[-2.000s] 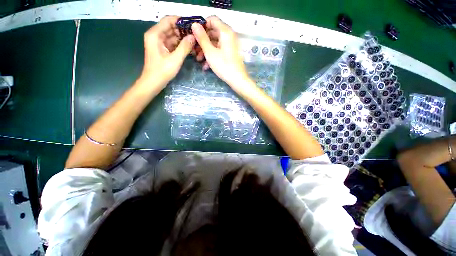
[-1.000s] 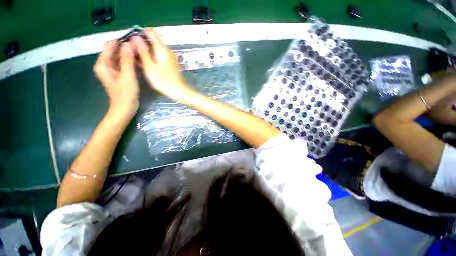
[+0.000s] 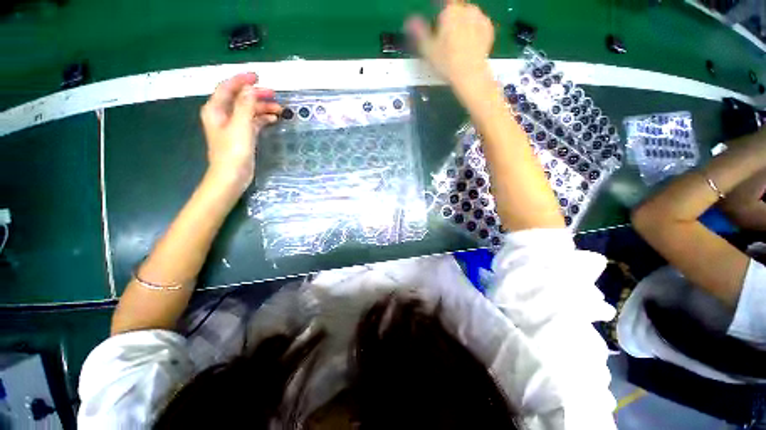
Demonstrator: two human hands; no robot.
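Note:
My left hand [image 3: 231, 130] is at the left end of the blister tray [image 3: 336, 155], fingertips beside a dark round lens part [image 3: 288, 112] in the far row. Whether it pinches a part is hidden. The shiny, crinkled tray has a few dark rounds along its far edge; its other visible pockets look empty. My right hand [image 3: 460, 42] is blurred, reaching beyond the white strip over the green surface, thumb apart from the fingers, with nothing seen in it. A small black unit [image 3: 393, 42] lies just left of it.
Overlapping sheets of dark rounds [image 3: 579, 138] lie at the right, partly under my right forearm. More black units [image 3: 245, 36] stand beyond the white strip [image 3: 193, 81]. A coworker's arm [image 3: 684, 210] and a smaller sheet [image 3: 663, 141] are far right.
My hands have parted from the black unit they held together. The left moved to the tray's far-left corner; the right moved right and away over the green surface. The view has shifted.

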